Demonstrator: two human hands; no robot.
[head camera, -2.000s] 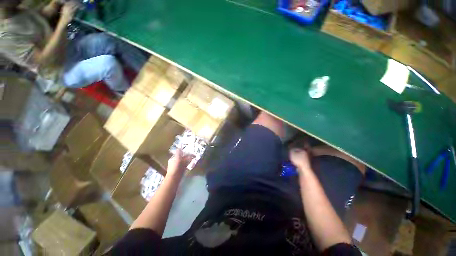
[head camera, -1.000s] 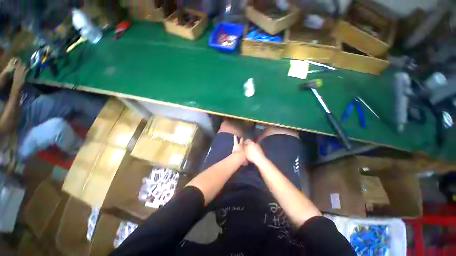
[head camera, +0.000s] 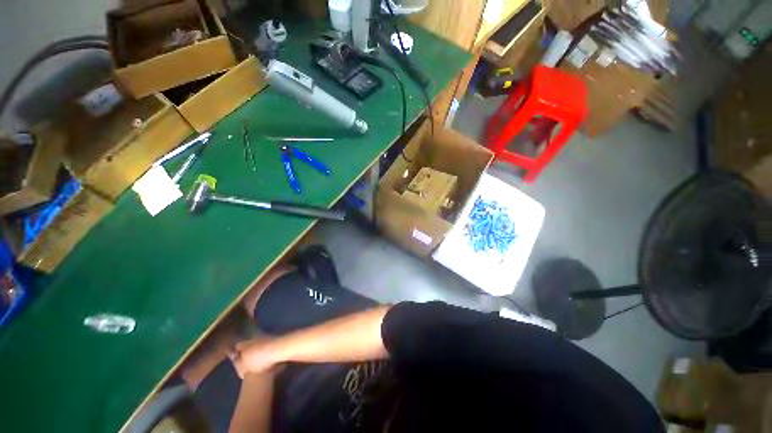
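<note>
My right hand lies over my lap close to the bench edge, its fingers bent in against my left hand. The two hands overlap, and both are small and blurred. I cannot tell whether anything is held between them. No white housing can be made out at the hands. On the green bench near them lies a clear-white oval object.
The bench bears a hammer, blue cutters, a grey screwdriver-like tool, a paper slip and cardboard boxes. At right are a white tub of blue parts, a red stool and a black fan.
The view has swung to the right, showing the stool and fan. My left hand left the white pieces in the carton at left and joined my right hand over my lap.
</note>
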